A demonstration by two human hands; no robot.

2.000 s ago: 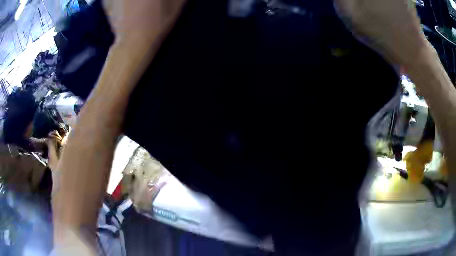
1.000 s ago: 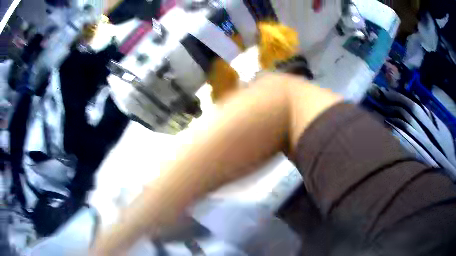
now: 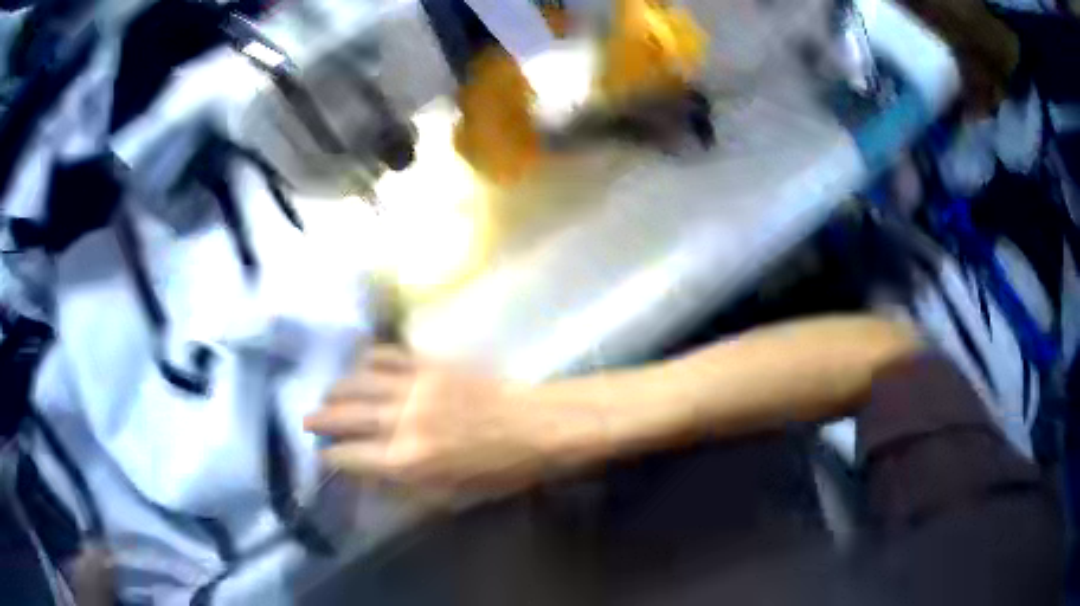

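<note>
White cloth with narrow black bands (image 3: 142, 391) is spread over the left side of the table. My right hand (image 3: 415, 414) reaches in from the right, with its fingers at the cloth's right part by the table's front edge. It is blurred, and I cannot tell whether the fingers grip the cloth. A small blurred skin-toned patch at the lower left looks like part of my left hand (image 3: 92, 574), beside the cloth; its grip does not show. The grey-white sewing machine head (image 3: 314, 130) stands above the cloth, with bright lamp glare beside it.
Two yellow-orange fluffy tufts, one nearer (image 3: 497, 113) and one farther (image 3: 651, 47), hang beyond the glare. A dark object, possibly scissors (image 3: 693, 118), lies behind them. The pale table top (image 3: 734, 178) extends right. Striped pieces (image 3: 953, 320) and a blue crate edge (image 3: 1007, 296) are at the right.
The view has shifted. My right forearm has moved down from across the table to its front edge, and the hand now shows clearly apart from the glare. The banded white cloth has come into view at left.
</note>
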